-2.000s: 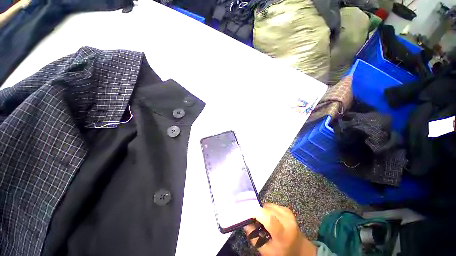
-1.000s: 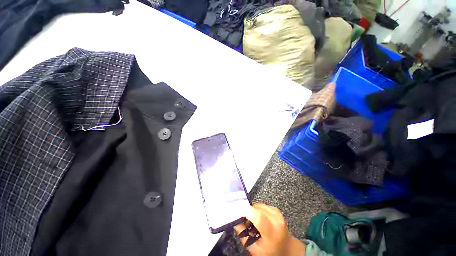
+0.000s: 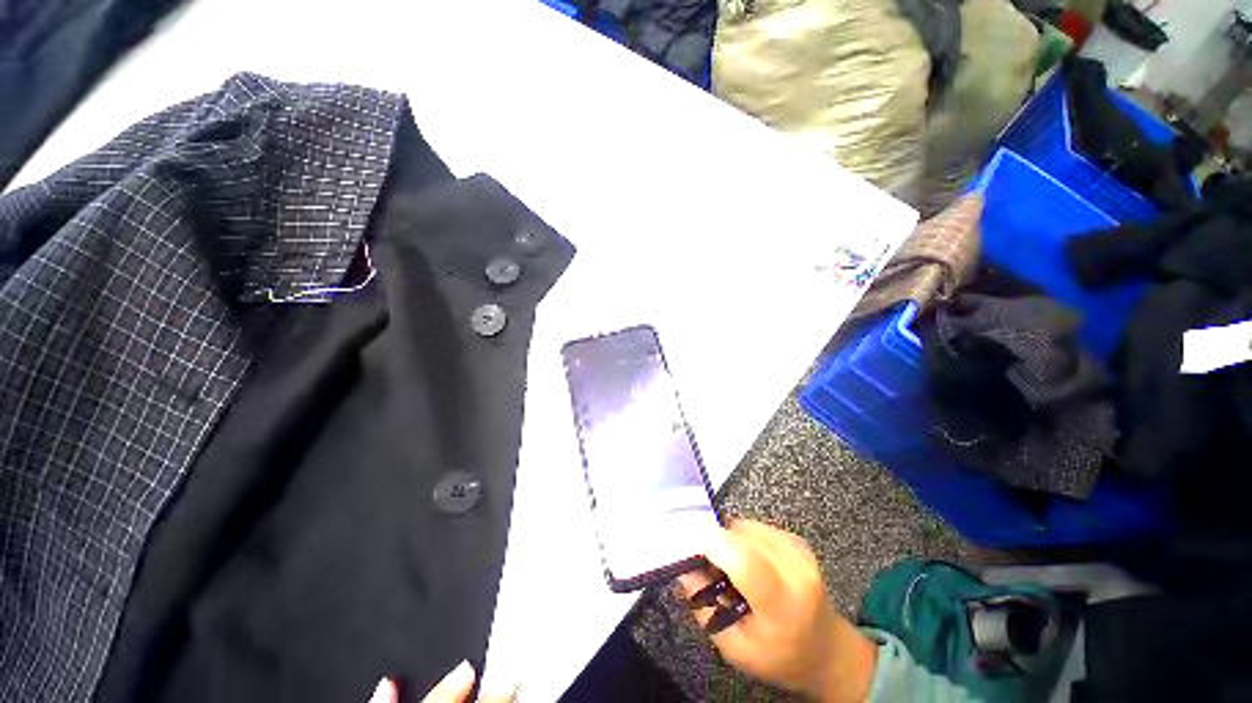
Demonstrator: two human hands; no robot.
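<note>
A black coat point(image 3: 309, 453) lies on the white table, its checked part point(image 3: 103, 330) folded over the left side. Dark round buttons point(image 3: 460, 492) run along its front edge, and a white loop point(image 3: 327, 291) shows at the checked part's edge. A smartphone point(image 3: 643, 460) lies right of the coat, its lower end by the table edge. My right hand point(image 3: 776, 597) is at that lower end, with small dark snips point(image 3: 717, 599) held in its fingers. Only two fingertips of my left hand point(image 3: 423, 687) show at the bottom edge, over the coat; the rest is cut off.
The white table point(image 3: 714, 261) ends in a corner at the right. Beyond it stand blue crates point(image 3: 879, 398) with dark and checked cloth, and pale bulging sacks point(image 3: 824, 83). A green bag point(image 3: 927, 625) is at the lower right on the speckled floor point(image 3: 824, 488). Dark cloth point(image 3: 69, 55) lies upper left.
Fingertips of my left hand have come into view at the bottom edge. The whole view has shifted; the phone keeps its place beside the coat and my right hand stays at its lower end.
</note>
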